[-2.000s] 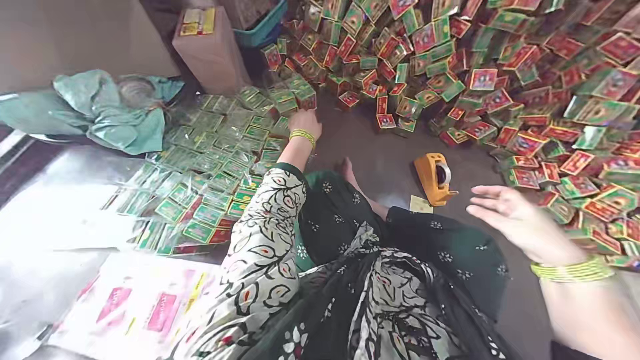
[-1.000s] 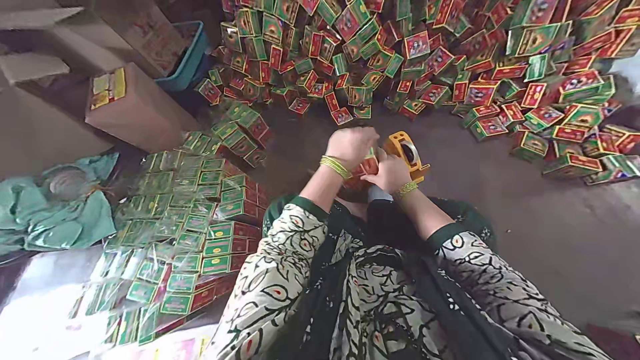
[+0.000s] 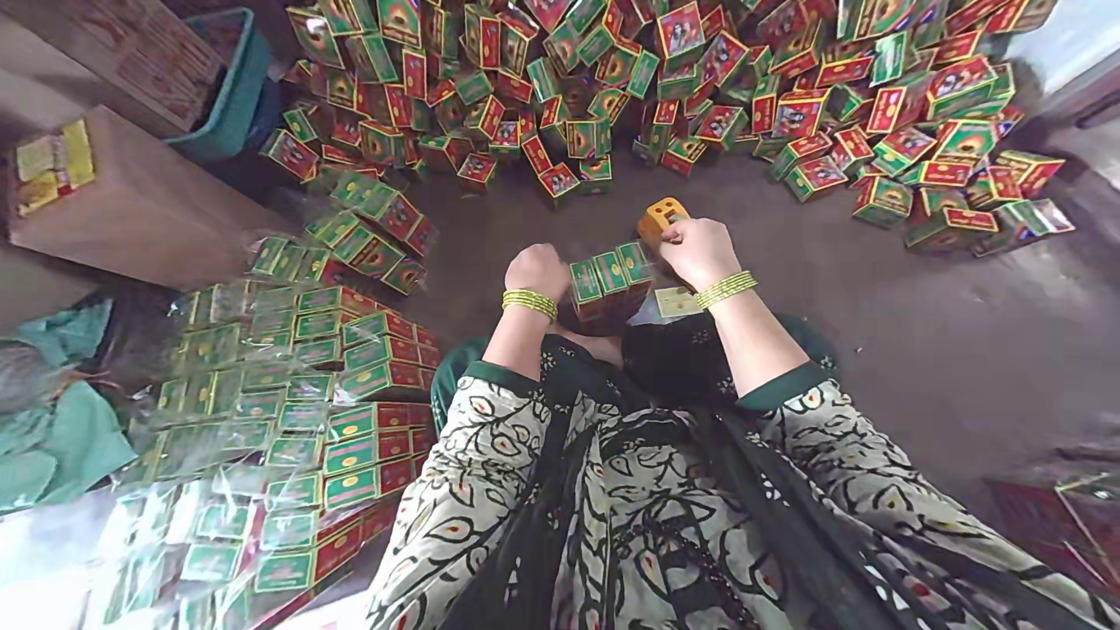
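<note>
On the floor in front of me stands a row of three small green and red cardboard boxes (image 3: 610, 273). My left hand (image 3: 536, 273), fingers curled, is just left of this row; whether it holds anything is hidden. My right hand (image 3: 697, 251) is at the near side of an orange tape dispenser (image 3: 662, 219), right of the row, with its fingers bent against it. Whether it grips the dispenser or a piece of tape is unclear. A small yellowish printed card (image 3: 677, 302) lies below the right hand, beside the boxes.
Many loose red and green boxes (image 3: 801, 114) are heaped along the far floor. Grouped boxes in clear film (image 3: 289, 394) cover the left side. Beyond them are a brown carton (image 3: 131, 210), a teal plastic tub (image 3: 232, 87) and a green cloth (image 3: 74, 437).
One second ago my hands were together over a reddish item beside the dispenser; now they are apart, with the row of three boxes visible between them. The view has shifted.
</note>
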